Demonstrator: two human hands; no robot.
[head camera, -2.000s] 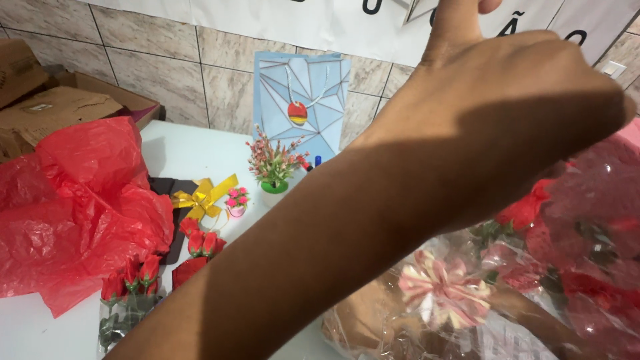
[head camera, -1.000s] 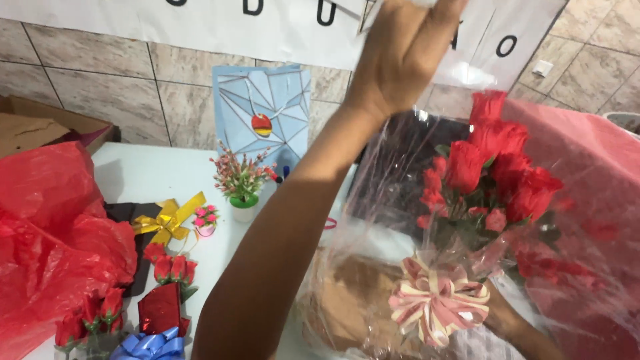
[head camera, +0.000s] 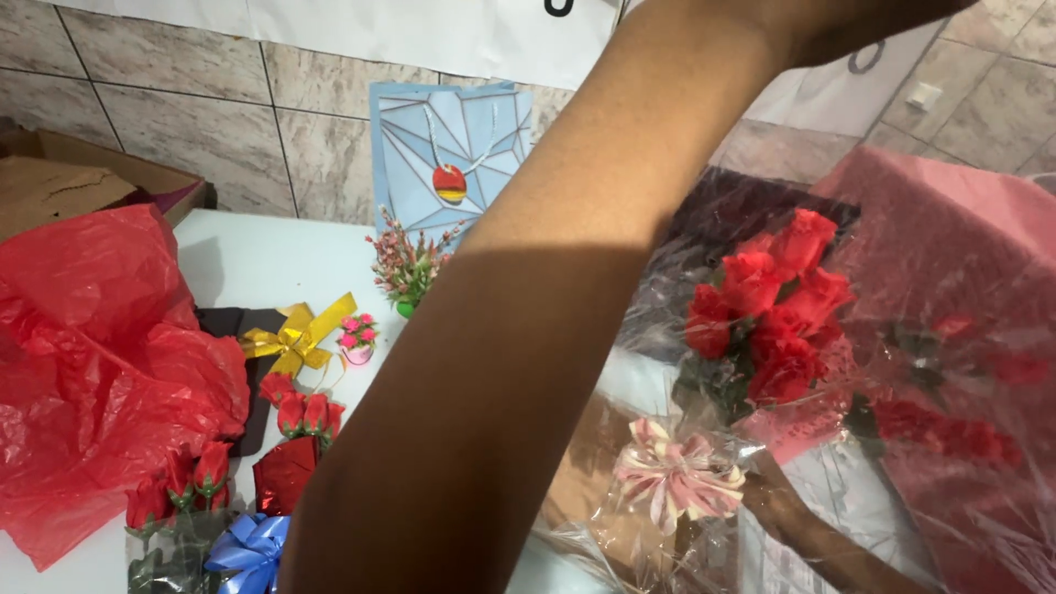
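My left arm crosses the view from the bottom to the upper right, and my left hand (head camera: 833, 33) is partly cut off by the top edge, its fingers out of sight. Below it stands a bouquet of red artificial roses (head camera: 780, 305) in clear cellophane, with a pink and cream ribbon bow (head camera: 681, 474) at its lower part. My right forearm comes in from the lower right, and my right wrist (head camera: 763, 487) is just beside the bow; the fingers are hidden behind bow and cellophane. Pink wrapping (head camera: 932, 206) with more red flowers lies at the right.
Red tissue paper (head camera: 107, 355), red rosebuds (head camera: 309, 412), a blue bow (head camera: 252, 553), a gold bow (head camera: 297, 338) and a small pink flower pot (head camera: 356, 338) are at the left. A potted plant (head camera: 408, 264) and blue gift bag (head camera: 462, 148) stand behind; a cardboard box (head camera: 165, 173) is far left.
My left hand, seen with raised fingers above the bouquet one second ago, is now largely beyond the top edge. The view has shifted.
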